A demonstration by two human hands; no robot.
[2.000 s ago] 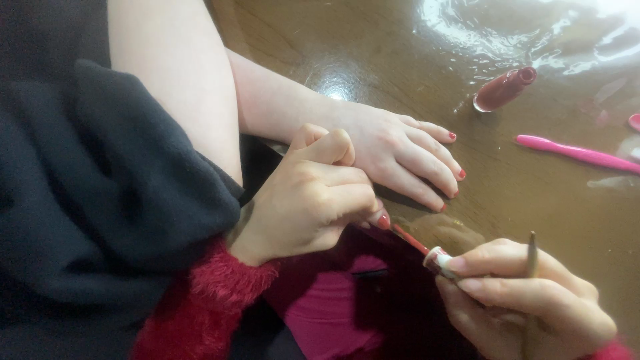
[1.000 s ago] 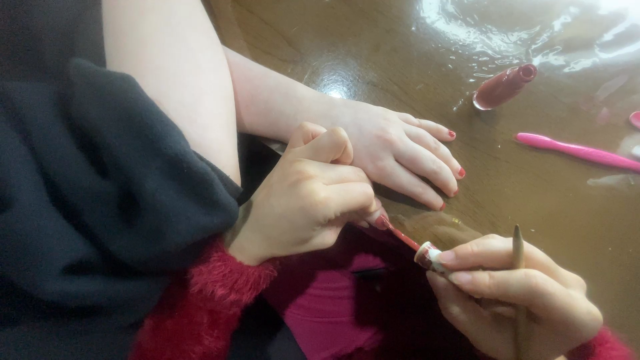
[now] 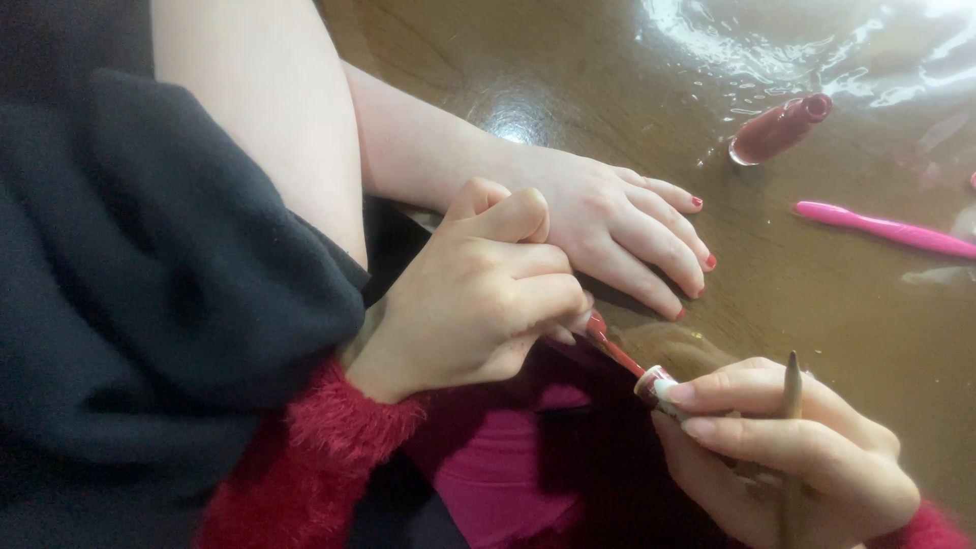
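Observation:
My left hand, in a fuzzy red sleeve, is closed around another person's finger, of which only the red-coated nail shows at my fingertips. My right hand pinches the white and red cap of a nail polish brush. The stem of the nail polish brush points up and left, and its tip touches that nail. A thin wooden stick with a pointed end is also tucked between the fingers of my right hand. The other person's flat hand has red nails and lies on the table.
An uncapped bottle of red nail polish stands on the glossy wooden table at the upper right. Below it lies a pink plastic handle. The other person's dark sleeve fills the left side.
Two seconds ago the brush tip was just off the lower right of the nail; now it lies on the nail. My left hand keeps its hold, and the other person's flat hand has not moved.

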